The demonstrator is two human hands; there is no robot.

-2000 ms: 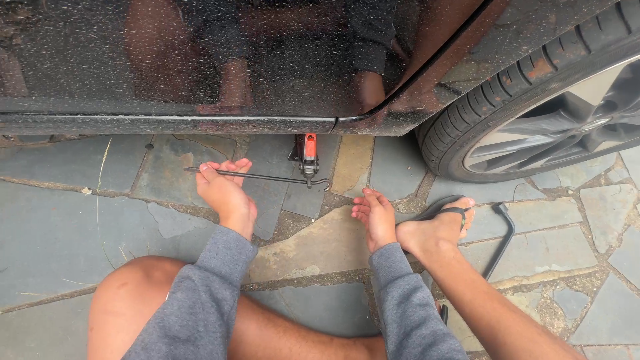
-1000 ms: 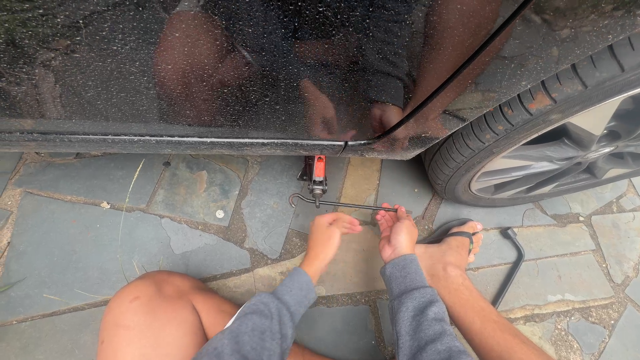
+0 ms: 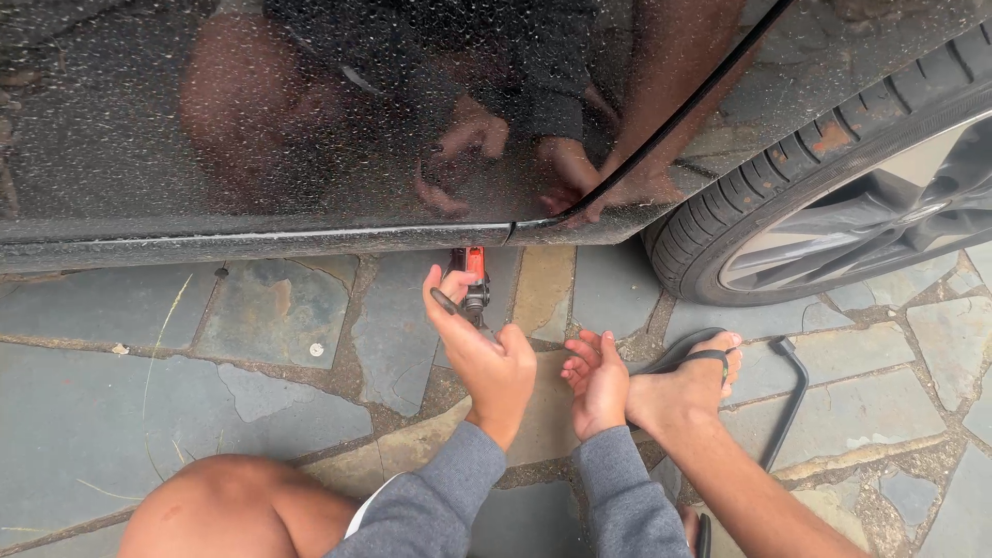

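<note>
An orange-and-black car jack (image 3: pixel 475 271) sticks out from under the sill of a dark car (image 3: pixel 310 236). Just in front of it is my left hand (image 3: pixel 488 356), its fingers around part of a dark metal crank rod (image 3: pixel 444 301) that meets the jack's end. Most of the rod is hidden by the hand. To its right my right hand (image 3: pixel 601 380) is held palm up with curled fingers apart and nothing in it, close to my foot.
A car wheel (image 3: pixel 845 194) stands at the right. My foot in a black flip-flop (image 3: pixel 690 368) is beside my right hand. A bent black lug wrench (image 3: pixel 794 399) lies on the stone paving (image 3: pixel 271 403) beyond the foot.
The rod pointed right from the jack one second ago, with my right hand at its far end. Now my left hand is around it and my right hand is off it.
</note>
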